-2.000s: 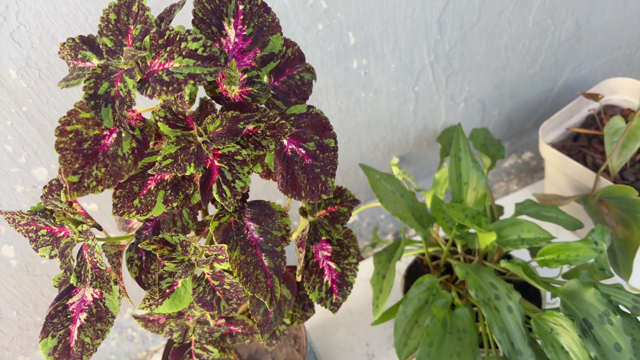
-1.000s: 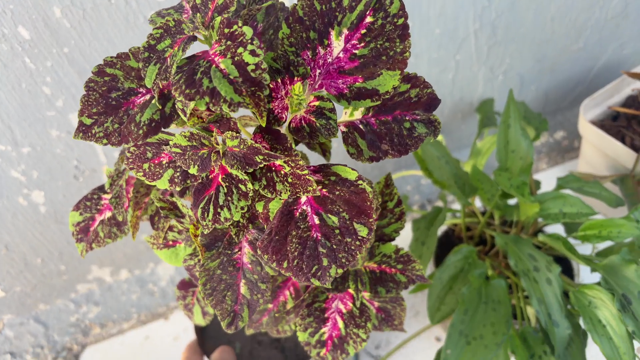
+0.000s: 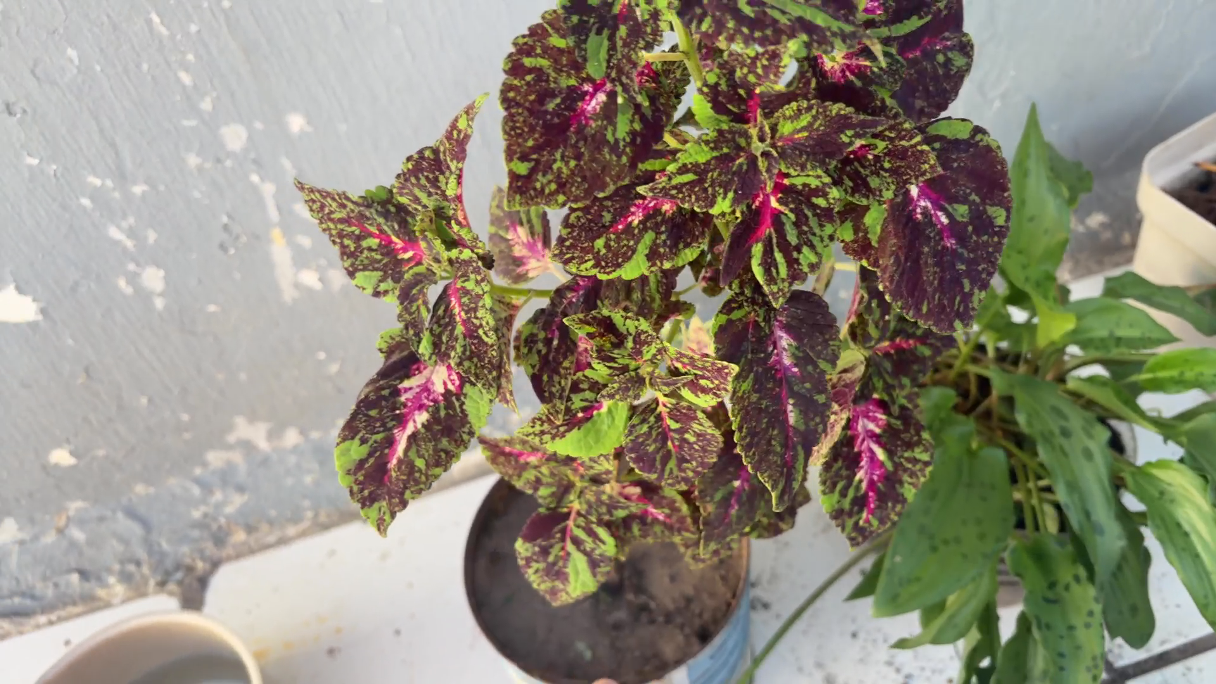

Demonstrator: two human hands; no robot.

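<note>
A coleus plant (image 3: 779,351) with dark purple, green-speckled leaves and pink veins grows in a round pot (image 3: 727,646) with a blue and white outer side. Brown soil (image 3: 655,608) shows below its leaves. At the bottom edge of the view, a single fingertip (image 3: 604,680) touches the near rim of this pot. Which of my hands it belongs to cannot be told, and the rest of that hand is out of view. No other part of my hands shows.
A green plant with dark-spotted leaves (image 3: 1073,456) stands close on the right. Behind it is a cream planter (image 3: 1164,228). A round beige container (image 3: 152,632) is at lower left. The pots stand on a white tiled surface (image 3: 361,579) along a peeling grey-blue wall (image 3: 190,285).
Fingers at the coleus pot have gone mostly out of view, leaving one fingertip. The coleus leans differently, and more of its soil shows. The view has shifted, bringing in the beige container.
</note>
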